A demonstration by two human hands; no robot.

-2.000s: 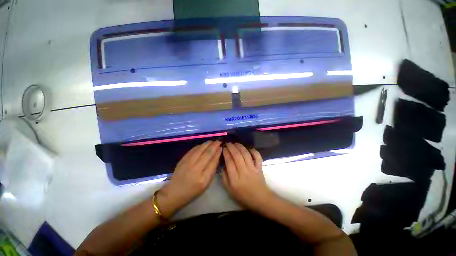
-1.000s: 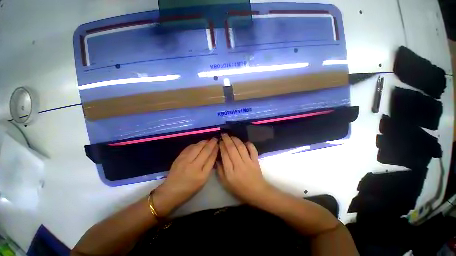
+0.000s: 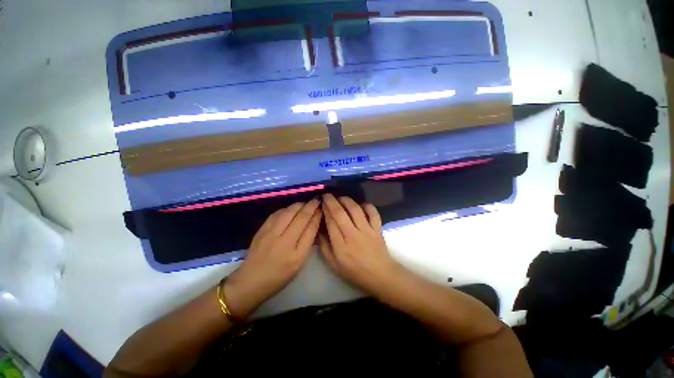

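A large translucent blue sewing template [image 3: 222, 88] lies open on the white table, with a brown hinge tape [image 3: 229, 148] across its middle. Black fabric strips [image 3: 207, 235] lie along its near edge, their ends past both sides. A pink-red line [image 3: 244, 199] runs along them. My left hand [image 3: 282, 240] and my right hand [image 3: 355, 235] lie side by side at the centre, fingertips together on the black fabric. What the fingertips cover is hidden. A small dark grey patch [image 3: 384, 193] shows right of my right hand.
Several black fabric bundles [image 3: 602, 166] lie at the table's right. A slim metal tool [image 3: 556, 136] lies beside them. A pale ring [image 3: 31, 153] and crumpled white plastic [image 3: 29, 244] are at left. A dark green plate [image 3: 299, 9] overlaps the template's far edge.
The view has shifted, so the template appears higher and further left. My hands stay together at the centre of the fabric, with only small finger movements.
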